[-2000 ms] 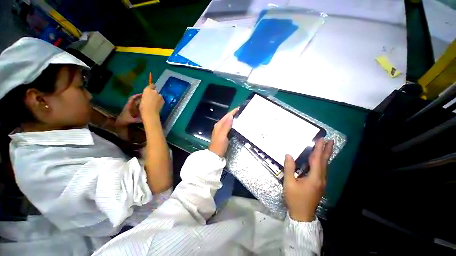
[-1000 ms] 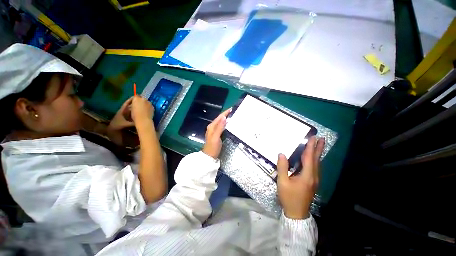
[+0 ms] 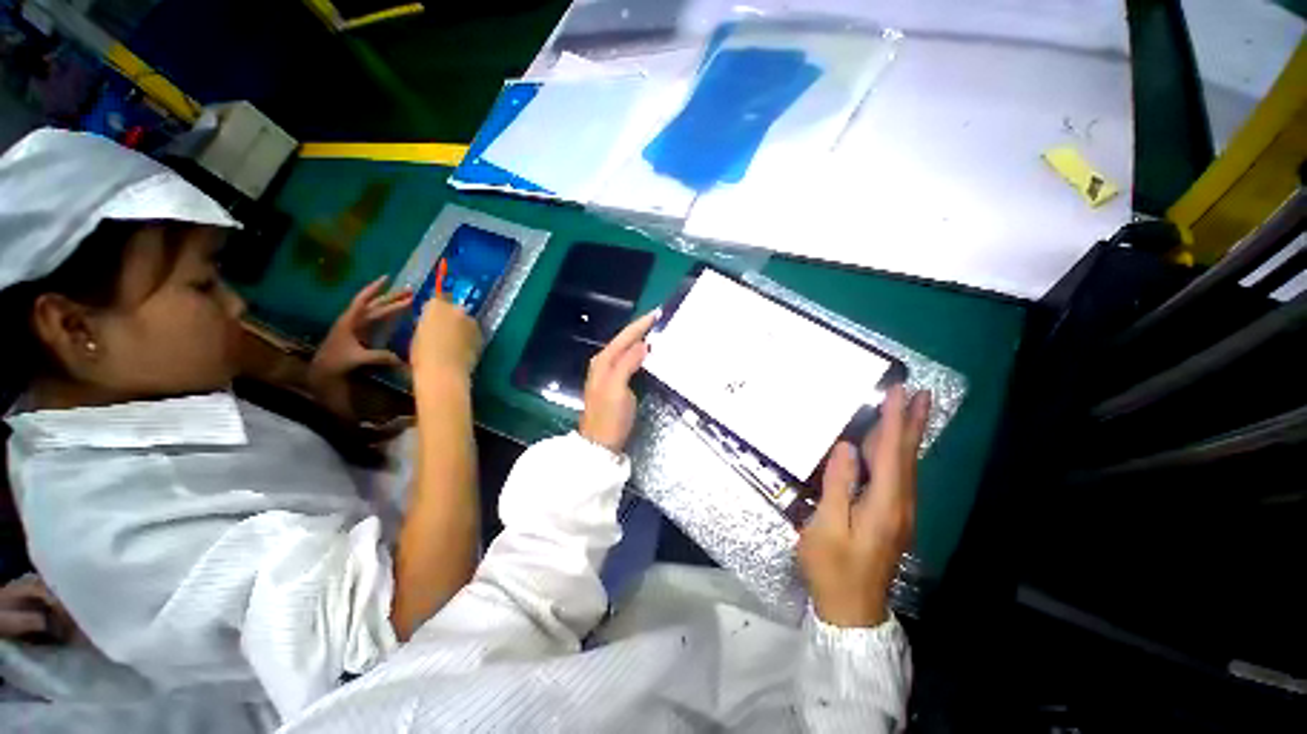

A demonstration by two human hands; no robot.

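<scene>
A tablet [image 3: 767, 376] with a black border and a glowing white screen lies tilted over a silvery bubble wrap pad [image 3: 688, 495]. Inner parts show along its lower left edge, with a small yellowish strip near the lower end. My left hand [image 3: 616, 384] holds its left end, fingers at the corner. My right hand [image 3: 864, 513] holds its right end, thumb by the lower edge and fingers at the right corner. What lies under the screen is mostly hidden.
A dark unlit tablet [image 3: 585, 323] lies on the green mat to the left. A co-worker [image 3: 187, 473] beside me works on a blue-covered unit [image 3: 470, 273] with an orange stick. Behind are white sheets [image 3: 975, 144], blue film [image 3: 734, 115] and a yellow tag [image 3: 1078, 175].
The view has shifted slightly. My right thumb has moved a little right along the tablet's lower edge. The co-worker's hand with the orange stick has moved right, over the blue-covered unit.
</scene>
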